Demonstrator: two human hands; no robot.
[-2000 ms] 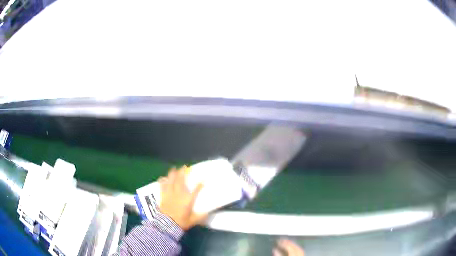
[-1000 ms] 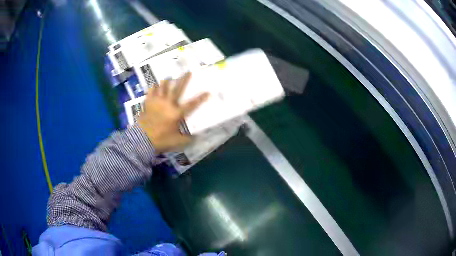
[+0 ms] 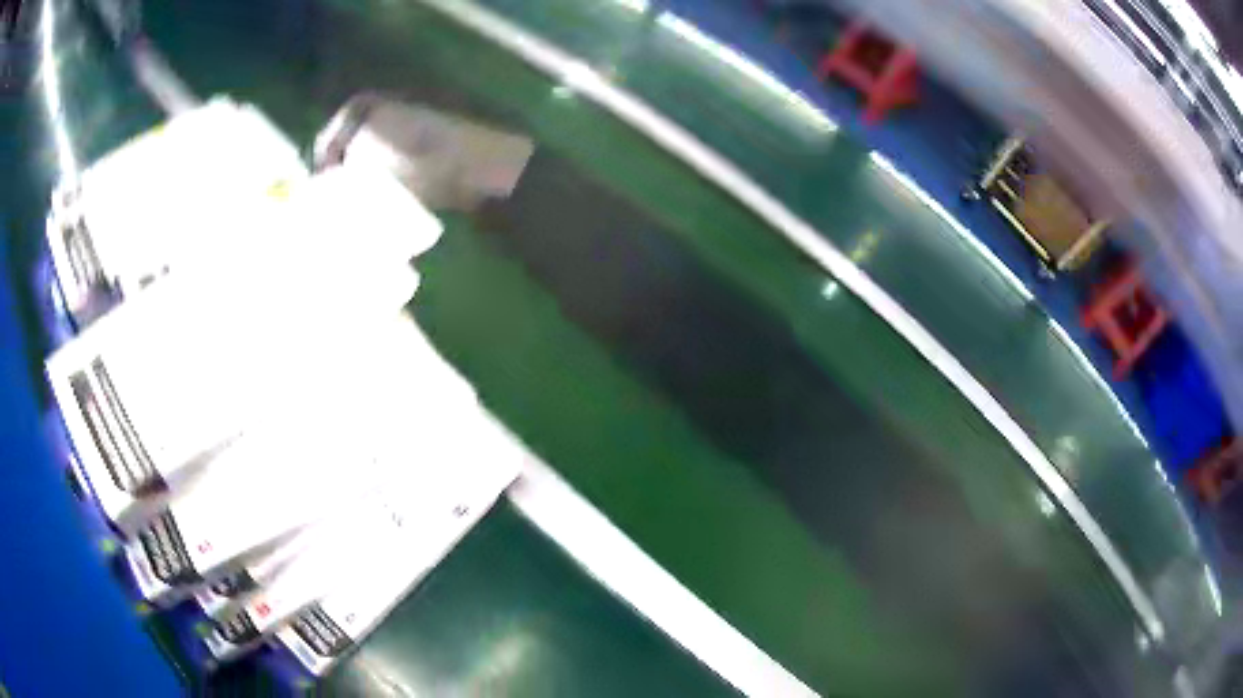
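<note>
Several overlapping white cartons [image 3: 273, 396] lie at the left, on the glossy green worktop [image 3: 464, 614] and reaching over the edge strip. Their left ends show black printed label bands and some blue. Glare whitens most of their tops and hides where one carton ends and another begins. One greyish carton [image 3: 450, 147] lies in shadow on the green belt, just past the upper end of the pile. Neither my left hand nor my right hand is in the picture.
The white edge strip [image 3: 641, 580] runs between worktop and green conveyor belt [image 3: 573, 423]. A far white rail [image 3: 872, 293] curves beyond it. Red stools [image 3: 872, 71] and a yellowish framed object [image 3: 1047, 205] stand at upper right. Blue floor [image 3: 55, 573] shows at lower left.
My left hand has left the cartons and gone out of view. The view has shifted, with the pile now larger and further left. Red stools have come into view.
</note>
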